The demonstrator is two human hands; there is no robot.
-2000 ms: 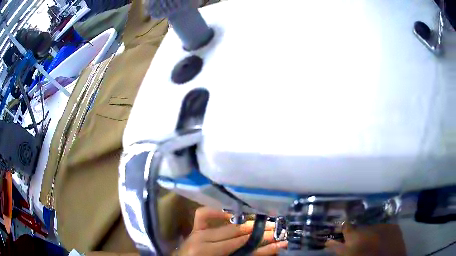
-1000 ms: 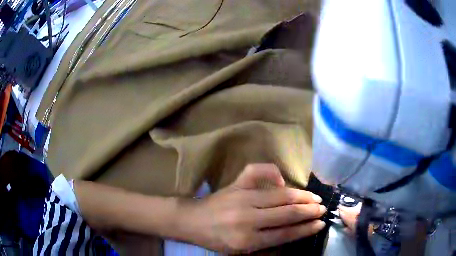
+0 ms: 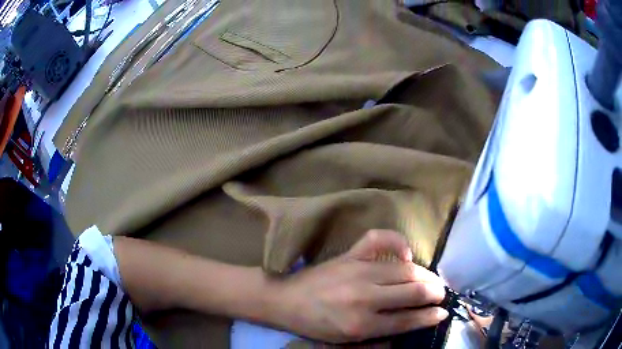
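The brown garment body [image 3: 198,150] covers the table in broad folds, with a stitched curved pocket line and slit near the top. My left hand [image 3: 361,293] lies palm down on its near edge, fingers together, fingertips holding the cloth beside the machine head. A narrow black band [image 3: 443,235] shows along the garment's edge, running under the fingertips. The white sewing machine head [image 3: 532,177] with a blue stripe stands at the right. Its needle area is mostly hidden. My right hand is hidden; only a small skin-toned patch shows beneath the head, too unclear to read.
Stacked brown strips with glittering lines [image 3: 146,51] lie at the upper left. Beyond them are a dark grey round-vented device [image 3: 51,61] and orange-red items [image 3: 13,126]. Other brown parts [image 3: 470,17] lie behind. A white-and-blue patch [image 3: 262,336] shows under my left wrist.
The view has swung off the machine head, which now sits at the right and uncovers the garment. My left hand, mostly hidden at first, shows fully; it stays at the edge, the folds nearly unchanged since one second ago.
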